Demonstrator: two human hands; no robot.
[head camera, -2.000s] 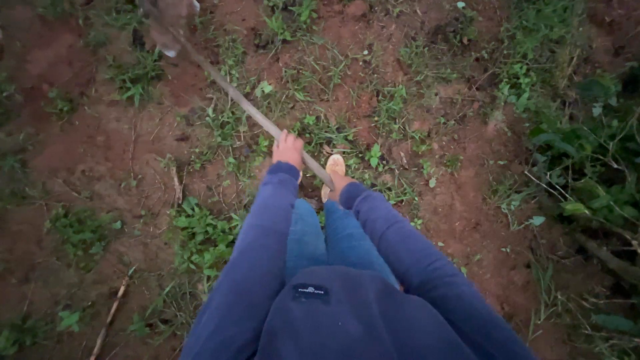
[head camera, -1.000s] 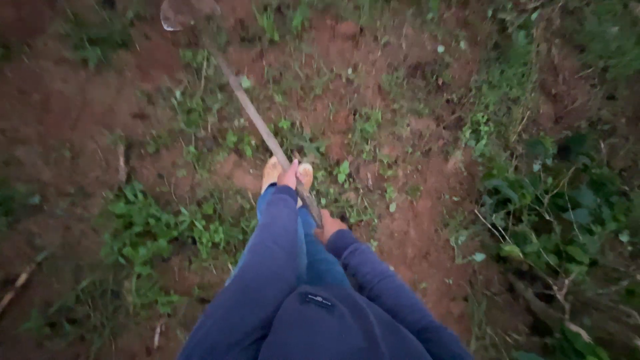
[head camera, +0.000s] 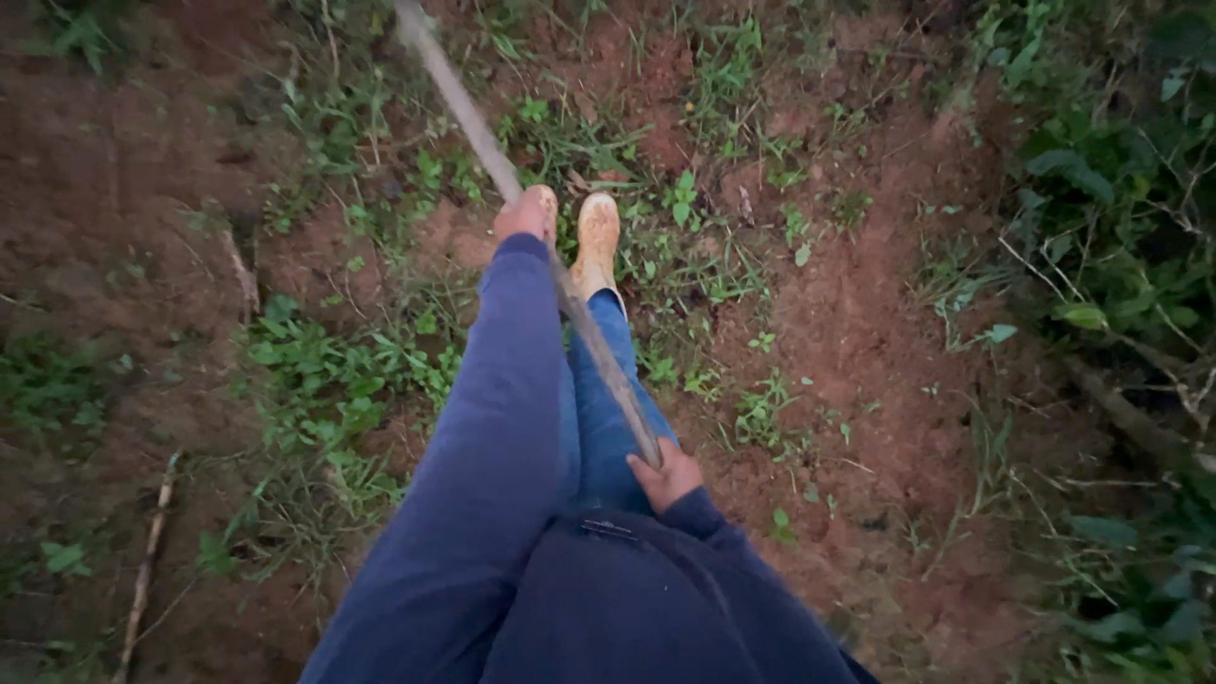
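A long wooden handle (head camera: 605, 359) slants from the top edge down across my legs. My left hand (head camera: 524, 217) is closed around it near my boots, with the arm stretched forward. Close to my waist, at the handle's lower end, my right hand (head camera: 668, 478) grips it too. The upper end of the handle runs out of the frame, so the tool's head is hidden. Below the hands are my jeans (head camera: 608, 418) and tan boots (head camera: 597, 237), side by side on the soil.
Reddish soil (head camera: 855, 332) with weeds and grass surrounds my feet. A leafy patch (head camera: 323, 380) grows at the left, near a dry stick (head camera: 147, 570). Dense shrubs with bare twigs (head camera: 1140, 351) line the right side.
The tool's broad head, visible at the top left one second ago, is now out of view. My left hand has moved forward, farther from my right hand; both keep hold of the handle.
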